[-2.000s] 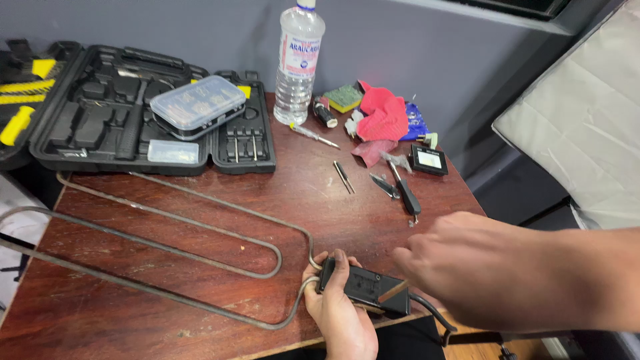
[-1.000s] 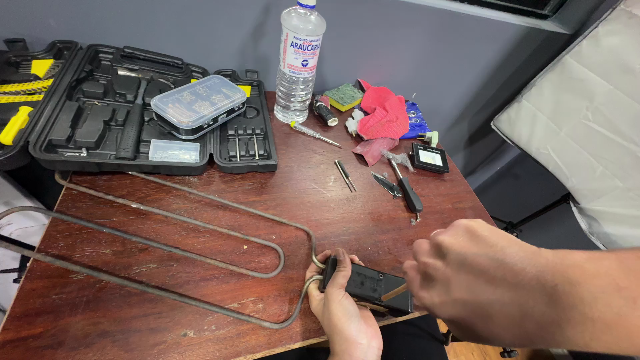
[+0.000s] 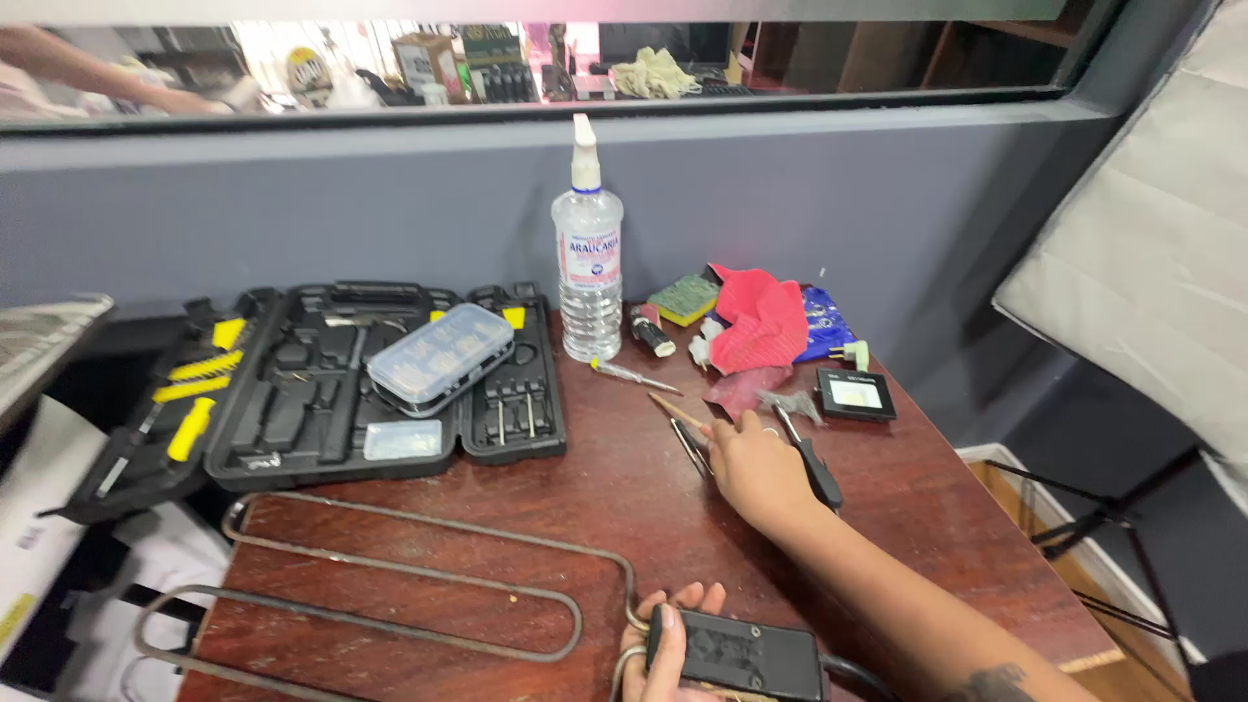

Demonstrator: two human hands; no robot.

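Note:
My left hand (image 3: 663,648) grips the black plastic terminal housing (image 3: 746,653) of a tubular heating element (image 3: 439,575), thumb on top, near the table's front edge. The bent metal rods run out to the left, and a black cable leaves the housing on the right. Farther back, my right hand (image 3: 756,468) holds a thin wooden stick (image 3: 680,409) between thumb and fingers, its tip pointing up and left. Just left of that hand lie slim metal pieces (image 3: 690,447). A black-handled tool (image 3: 809,458) lies against its right side.
An open black tool case (image 3: 341,468) with a clear-lidded organizer box (image 3: 444,356) stands at the left. Along the back are a spray bottle (image 3: 590,273), a screwdriver (image 3: 634,377), a sponge (image 3: 685,298), a pink cloth (image 3: 760,322) and a small floodlight (image 3: 855,395).
My right hand has moved from the black housing toward the tools farther back. My left hand still grips the housing. The view has tilted up, showing a window.

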